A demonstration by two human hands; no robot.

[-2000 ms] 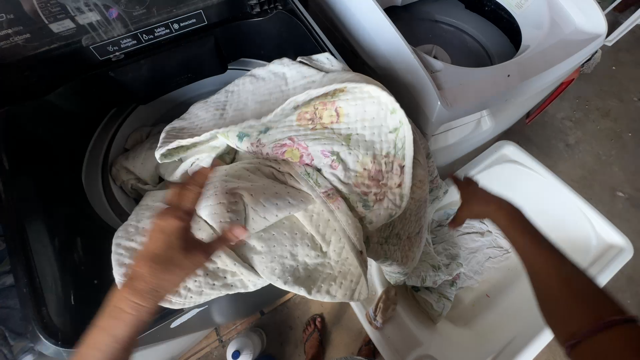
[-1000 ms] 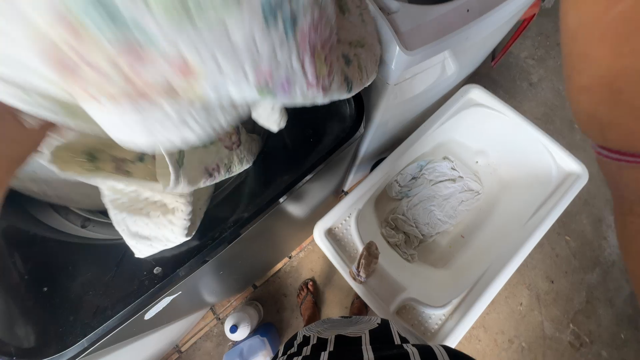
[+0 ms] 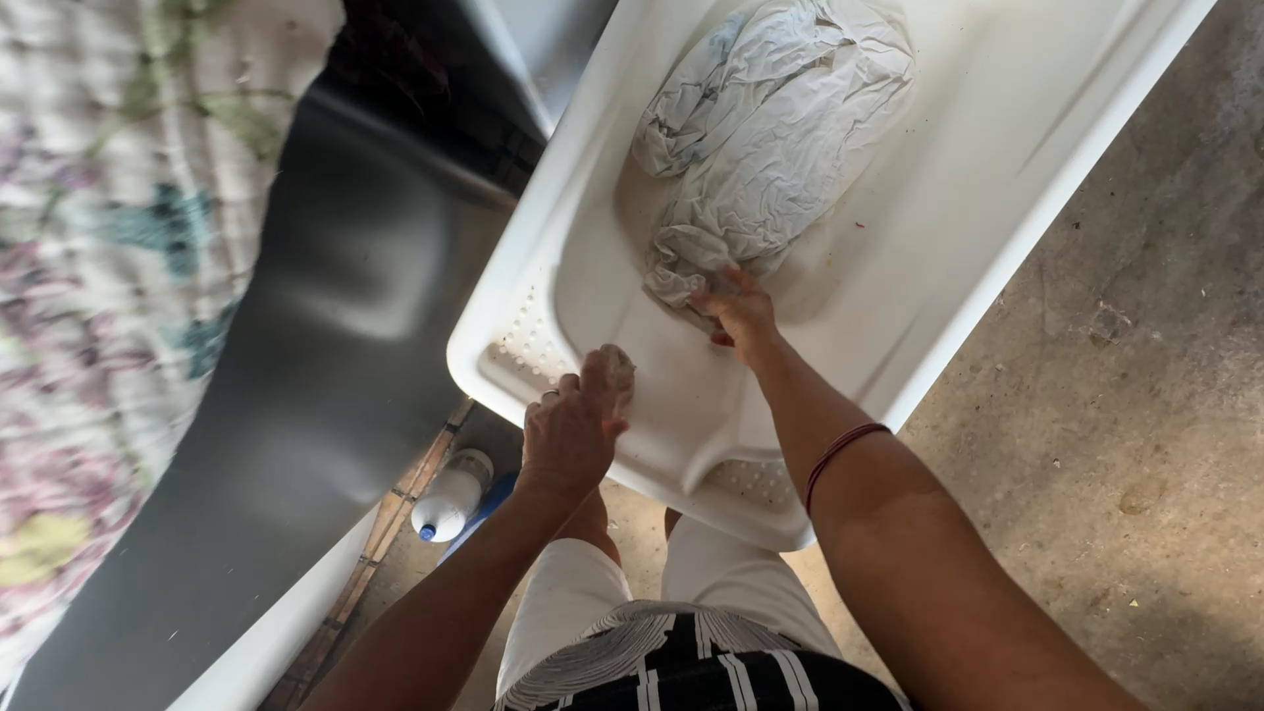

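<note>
My right hand [image 3: 739, 311] pinches the lower end of a wet, crumpled white cloth [image 3: 790, 128], which lies in a white plastic wash tub [image 3: 948, 257]. At the tub's near left edge, my left hand [image 3: 573, 425] has its fingers around or on a small brownish object [image 3: 620, 380]; the hand hides part of it, and I cannot tell whether it is held. A quilted floral cloth [image 3: 118, 247] hangs at the far left over the washing machine, apart from both hands.
The dark side of the washing machine [image 3: 326, 326] stands left of the tub. A white bottle with a blue cap [image 3: 451, 499] is on the floor between them, beside something blue. Concrete floor [image 3: 1106, 415] shows at the right.
Both hands have come to the tub. The floral cloth, lifted in motion a second ago, now hangs at the left, out of my hands. The view has shifted toward the tub.
</note>
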